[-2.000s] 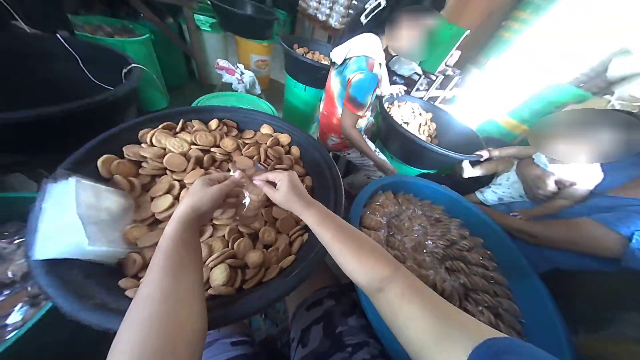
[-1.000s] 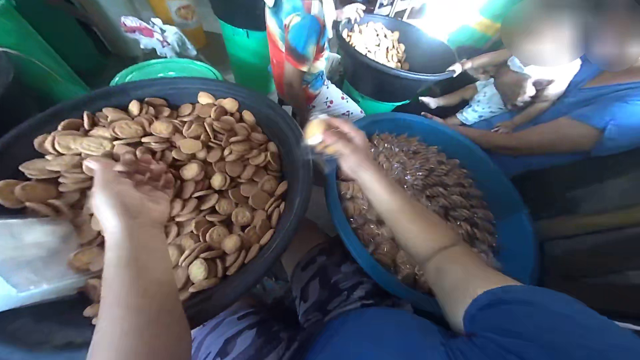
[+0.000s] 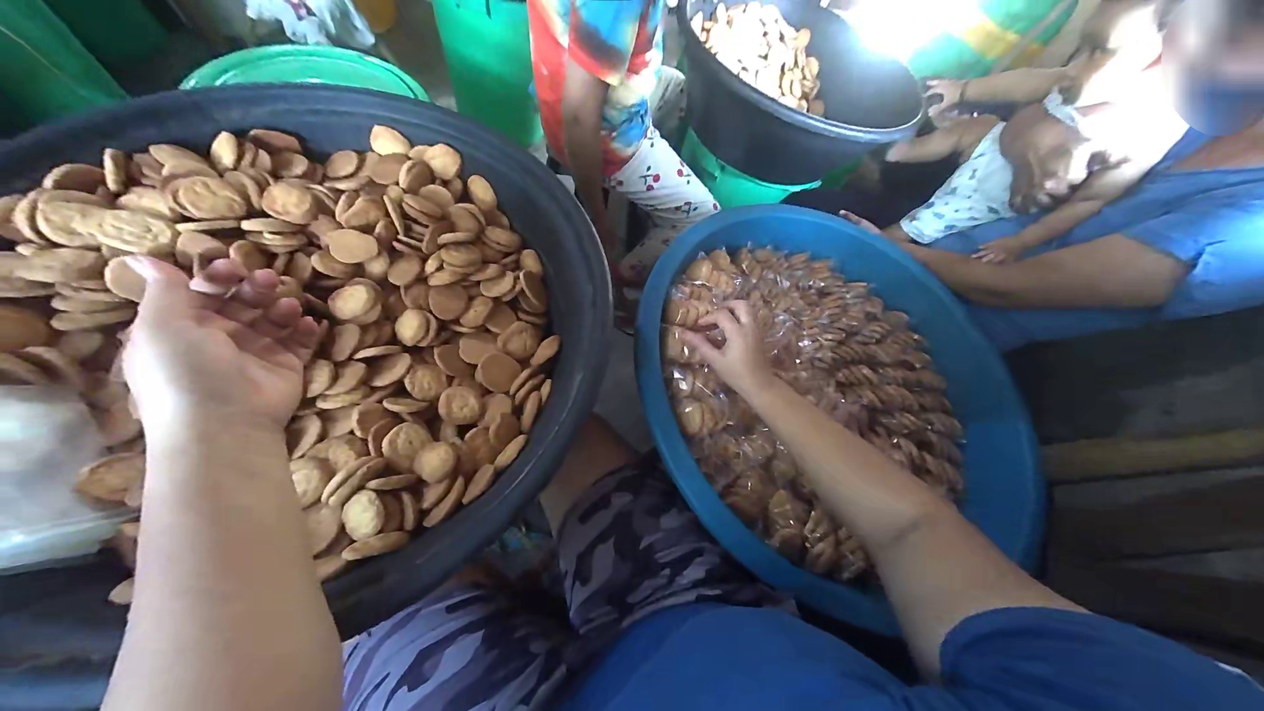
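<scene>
A wide black tub (image 3: 578,326) on the left holds a heap of loose round biscuits (image 3: 434,346). My left hand (image 3: 222,326) lies palm up on the heap, fingers curled; its thumb is by a biscuit, and whether it grips that biscuit is unclear. To the right is a blue basin (image 3: 1002,434) filled with rows of biscuits in clear plastic packets (image 3: 869,365). My right hand (image 3: 731,341) is at the basin's left part, its fingertips touching a small clear packet of biscuits (image 3: 688,311). A stack of clear plastic bags (image 3: 49,464) rests at the left edge of the black tub.
A second black tub (image 3: 790,133) of biscuits stands on a green container behind the basin. A person in a colourful shirt (image 3: 602,59) stands beyond the tubs. At right sit a person in blue (image 3: 1086,267) and a small child (image 3: 973,188). A green lid (image 3: 306,69) is behind the tub.
My right hand has moved from over the black tub, past the gap with a packet in it, to the packets in the blue basin. My left hand has dropped back onto the loose biscuits.
</scene>
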